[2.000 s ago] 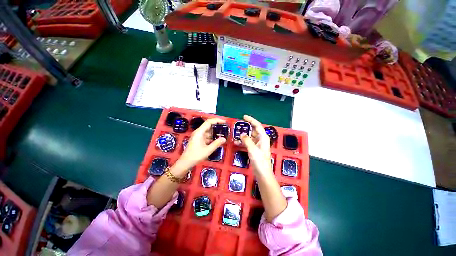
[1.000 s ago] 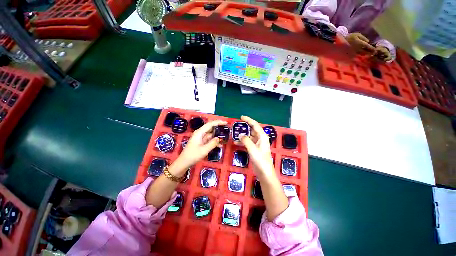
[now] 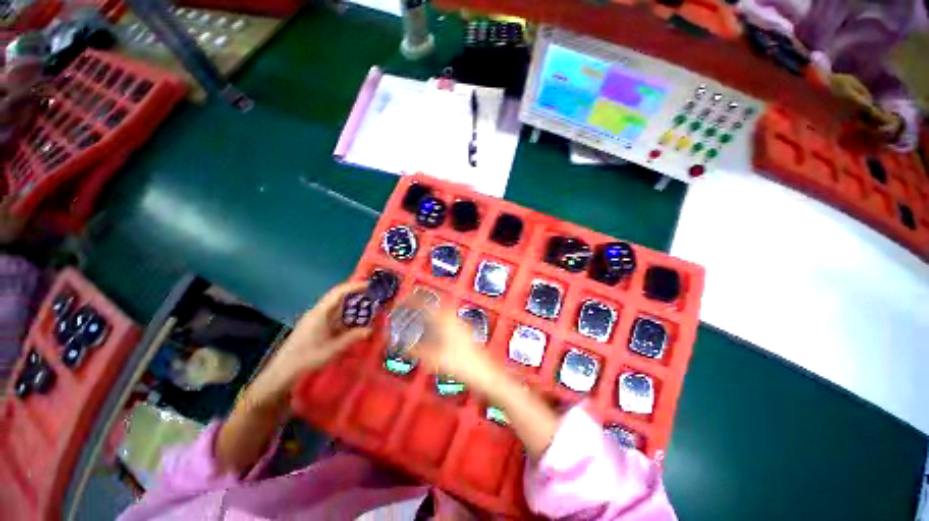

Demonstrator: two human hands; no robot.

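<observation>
A red-orange watch tray lies tilted on the green bench, with watch heads in many of its square pockets. The front left pockets are empty. My left hand is over the tray's left edge and holds a dark watch head whose screen shows icon dots. My right hand is over the left middle of the tray and blurred. A blurred grey watch head is at its fingertips, seemingly held. Some pockets under both hands are hidden.
Record sheets with a pen lie behind the tray. The tester stands behind right, beside a white paper sheet. More red trays are at left and far right. A person's hand shows at top right.
The view has swung left and down, so the bench things appear farther right. Both hands have moved from the tray's back row to its left side, and the back row is uncovered.
</observation>
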